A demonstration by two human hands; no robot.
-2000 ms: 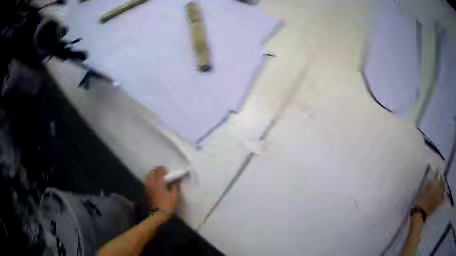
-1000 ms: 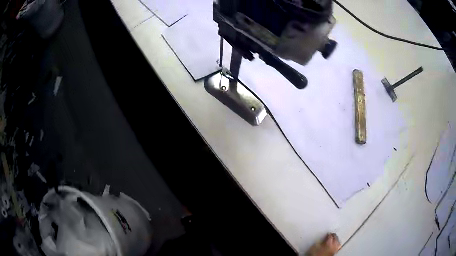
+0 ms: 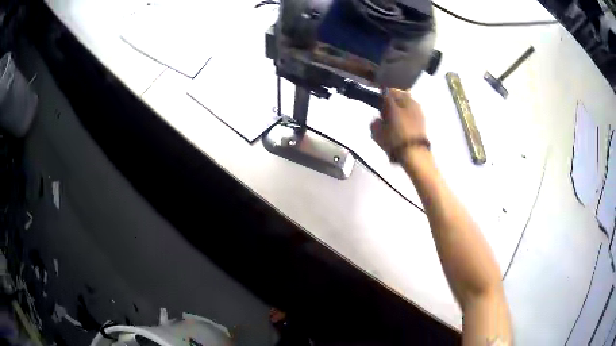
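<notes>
The straight knife cutting machine stands upright on the table at top centre, with its blue motor housing and coiled cord. Its shiny base plate sits at the dark cut edge of the fabric lay. My right hand, with a dark bracelet, comes from the lower right and is closed on the machine handle. The paper marker covers the lay to the right of the blade stand. The fingertips are partly hidden by the machine. My left hand is not in view.
A yellow-brown weight bar and a T-shaped weight lie right of the machine. Cut panels lie at the far right. The black power cable runs across the top. A waste bin stands on the scrap-littered floor beyond the table edge.
My right hand has moved up from the bottom edge of the picture and taken hold of the machine handle. The view has shifted; the machine still stands at the same cut edge.
</notes>
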